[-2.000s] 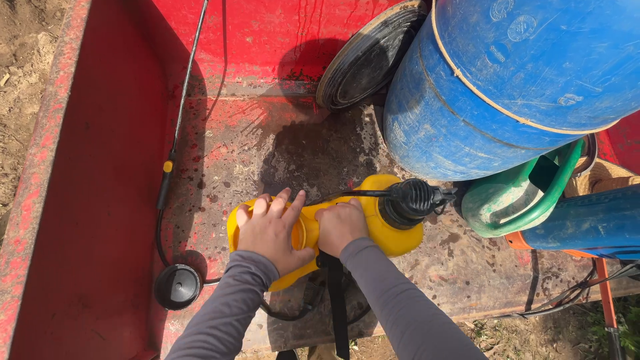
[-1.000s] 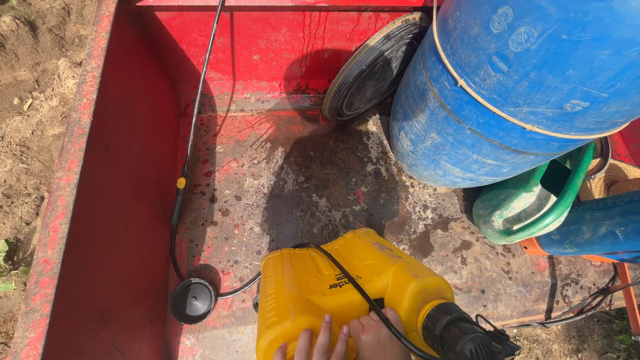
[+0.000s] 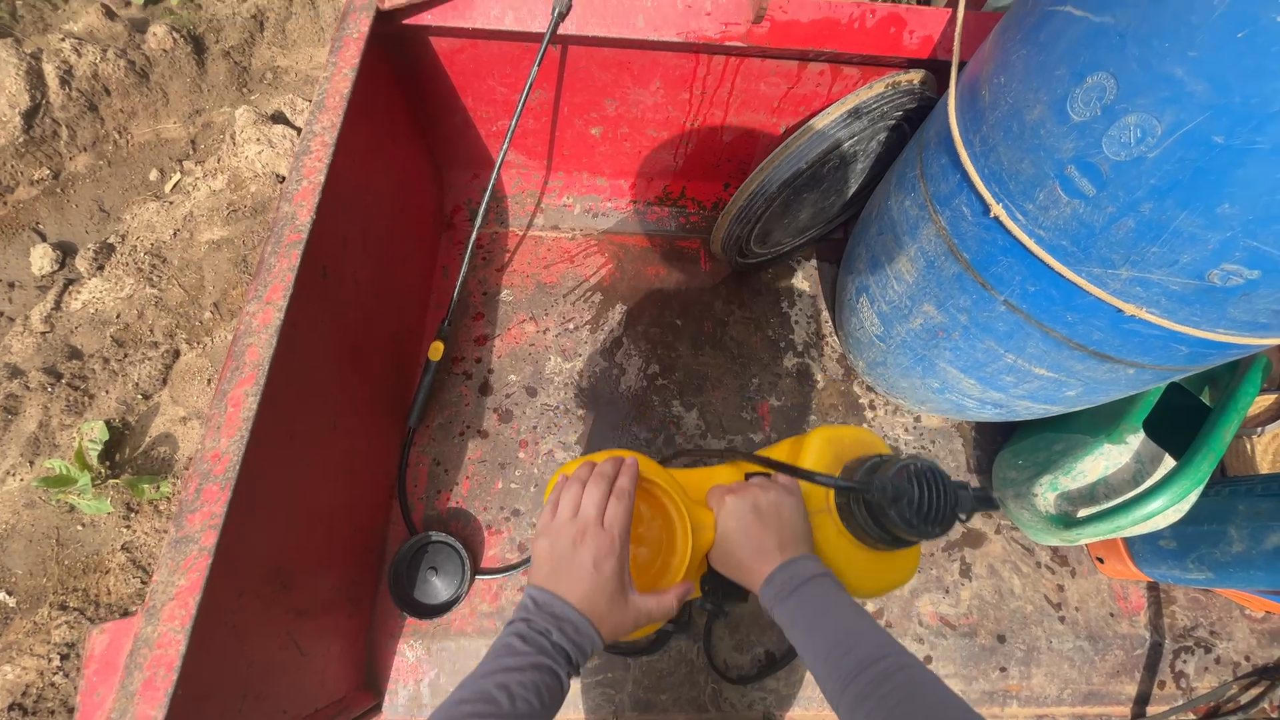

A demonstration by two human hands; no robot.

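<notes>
A yellow plastic backpack sprayer tank [image 3: 830, 450] stands on the red metal trailer bed, its round filler opening [image 3: 660, 535] uncovered and facing up. My left hand [image 3: 595, 540] lies flat over the left rim of that opening, fingers extended and thumb at the lower rim. My right hand [image 3: 760, 528] is closed on the tank's middle grip, most of which it hides. A ribbed black pump part [image 3: 910, 497] sits on the right end. The black screw lid [image 3: 431, 575] rests on the bed to the left. Above it the spray lance [image 3: 487, 205] leans on the back wall, joined to a black hose.
A large blue plastic drum [image 3: 1040, 250] with a cord round it fills the upper right. A round black lid [image 3: 825, 170] leans beside it. A green watering can [image 3: 1100, 470] and a blue container [image 3: 1210, 530] are below. The trailer's red side wall [image 3: 240, 400] borders soil.
A second ago the tank lay tipped over, nearer the bottom edge, with my hands low on it. Now it is upright, farther up in view, and my hands are on its top.
</notes>
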